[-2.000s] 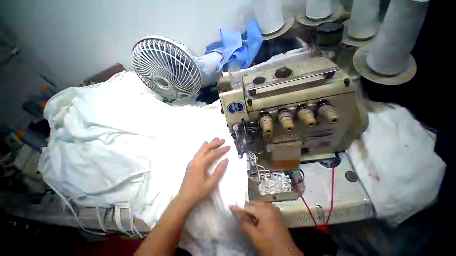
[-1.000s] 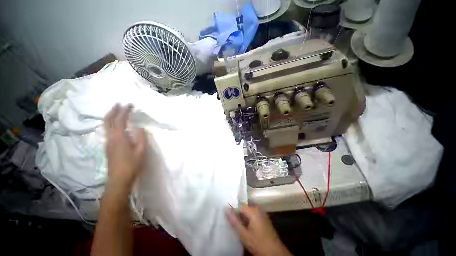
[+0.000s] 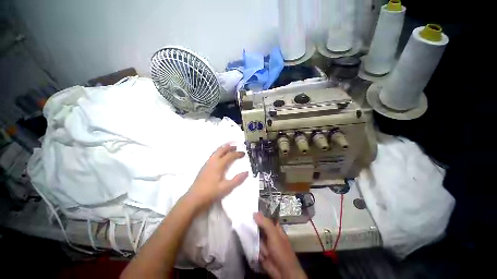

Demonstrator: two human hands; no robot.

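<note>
A white cloth piece point(image 3: 242, 204) runs from the needle area point(image 3: 260, 158) of the beige overlock machine point(image 3: 316, 125) down over the table's front edge. It merges with the large white garment pile point(image 3: 120, 147) at left. My left hand point(image 3: 215, 177) lies on the cloth just left of the needle area, fingers spread. My right hand point(image 3: 277, 245) is lower, at the cloth's right edge, with thumb and fingers closed on it. A small dark pointed tool, perhaps snips point(image 3: 274, 209), shows just above my right fingers; its grip is hidden.
A tray of tangled white trimmings point(image 3: 290, 206) sits below the machine head. A red cord point(image 3: 339, 223) hangs at the front edge. A second white heap point(image 3: 406, 190) is at right. A fan point(image 3: 185, 79), blue cloth point(image 3: 260, 68) and thread cones point(image 3: 414, 68) stand behind. White straps point(image 3: 111, 234) hang at left.
My left hand has moved right from the pile to the cloth beside the needle area. My right hand remains at the cloth's edge, and the dark tool tip now shows. The camera view has shifted.
</note>
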